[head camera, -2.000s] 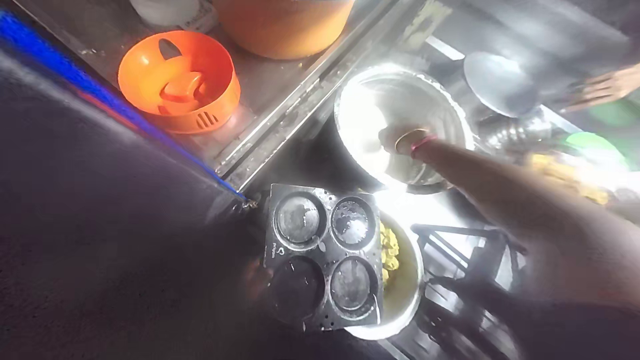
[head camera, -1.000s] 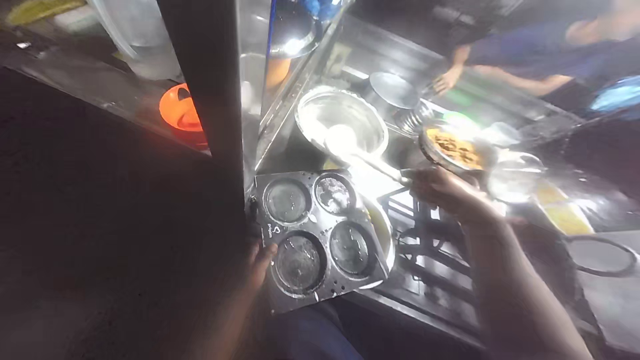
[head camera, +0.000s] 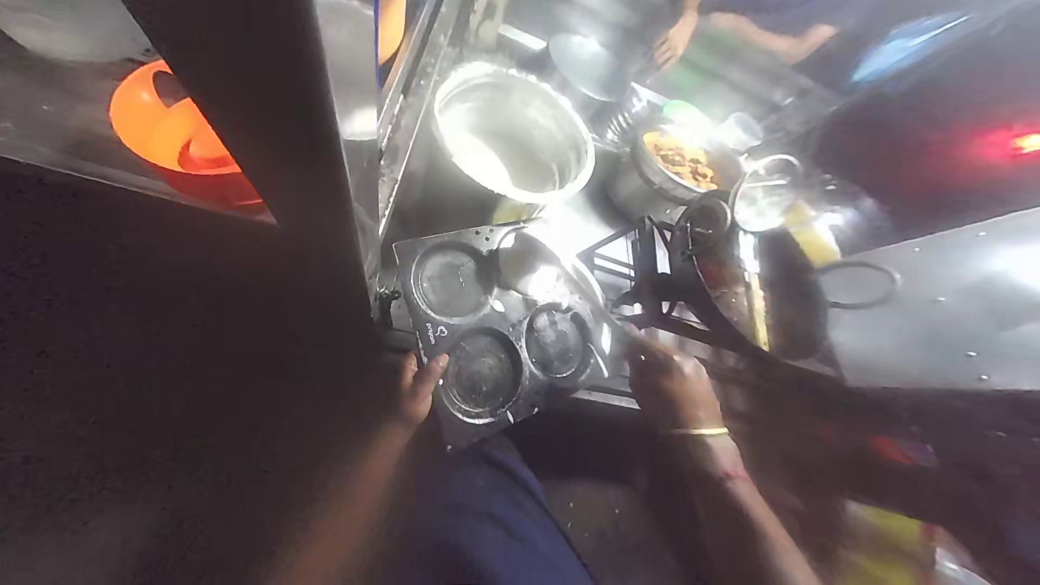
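My left hand (head camera: 422, 388) grips the lower left edge of a dark metal pan (head camera: 524, 386) with several round wells, its thumb on top. The pan is tilted and bears some writing. My right hand (head camera: 670, 378) is closed around the handle of a metal ladle (head camera: 530, 264), whose bowl is over the upper right well. That well is mostly hidden by the ladle. Behind the pan stands a large round metal pot (head camera: 516, 134) with bright glare inside; its contents cannot be told.
A pot of orange-brown food (head camera: 681, 161) stands behind a black burner stand (head camera: 642, 264). A dark wok (head camera: 784, 301) is at the right. A dark post (head camera: 268, 106) rises beside an orange plastic basket (head camera: 175, 122). A co-worker's hand (head camera: 676, 39) is across the counter.
My right hand was over the large pot in the earliest frame; now it is right of the pan, with the ladle bowl over a well. My left hand still holds the pan.
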